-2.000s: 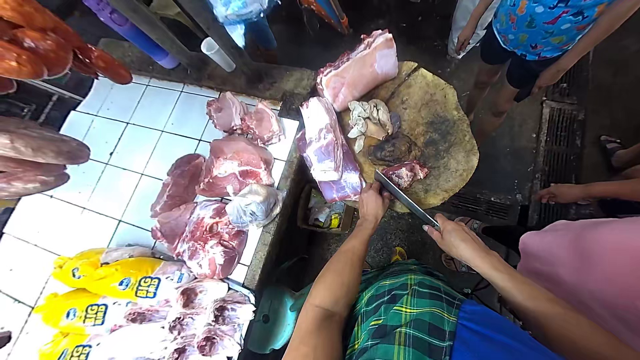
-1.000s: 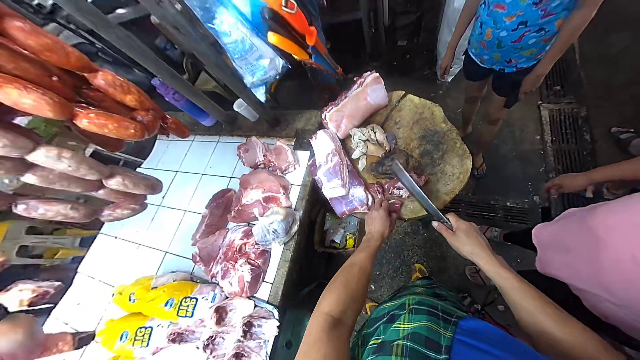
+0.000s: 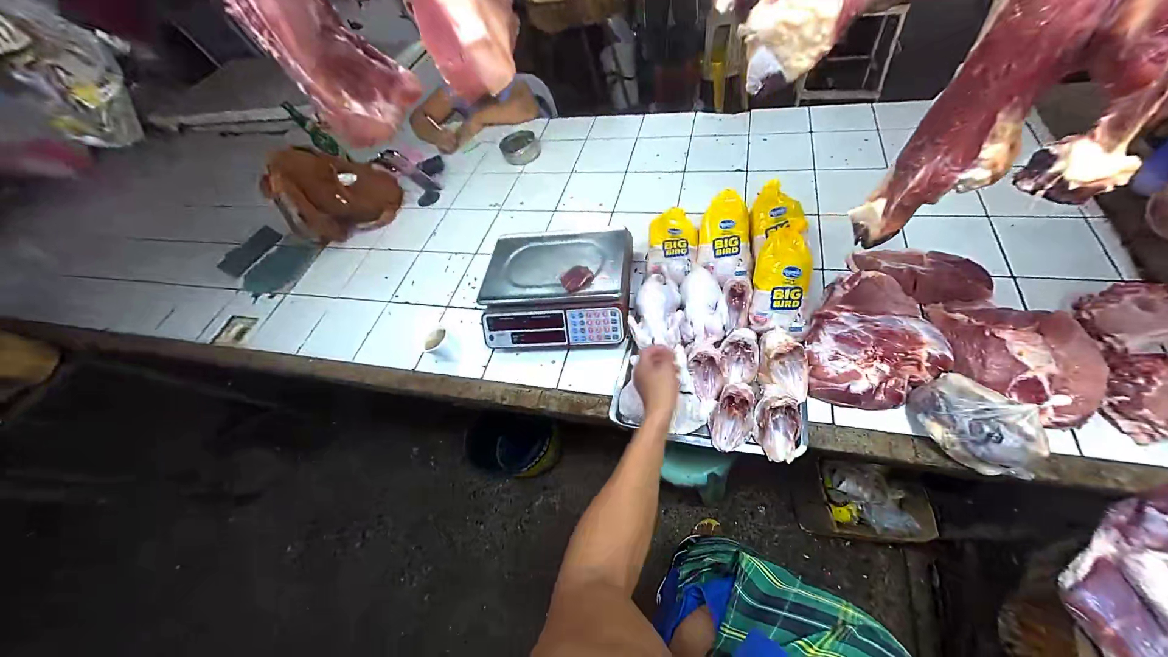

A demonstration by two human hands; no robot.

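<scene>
My left hand (image 3: 657,376) hangs over the near left part of a metal tray (image 3: 803,447) of whole raw chickens (image 3: 733,415). Its fingers look curled, and whether they hold anything is unclear. Just left of the tray stands a digital weighing scale (image 3: 553,290), with a small piece of raw meat (image 3: 576,278) on its steel pan. Several yellow-wrapped chickens (image 3: 727,239) lie at the tray's back. My right hand is out of view. Large cuts of raw meat (image 3: 1022,360) and a knotted plastic bag (image 3: 978,424) rest to the right of the tray.
Raw meat hangs low over the tiled counter (image 3: 365,306), at the upper left (image 3: 342,78) and upper right (image 3: 954,128). A white cup (image 3: 440,342) stands left of the scale. Farther off are a brown bag-like object (image 3: 333,192) and a round tin (image 3: 520,147). A bucket (image 3: 513,445) sits below the counter.
The view has swung far left, from the round chopping block to the scale. My left hand has gone from the meat on the block to above the chicken tray. My right hand and the knife have left view.
</scene>
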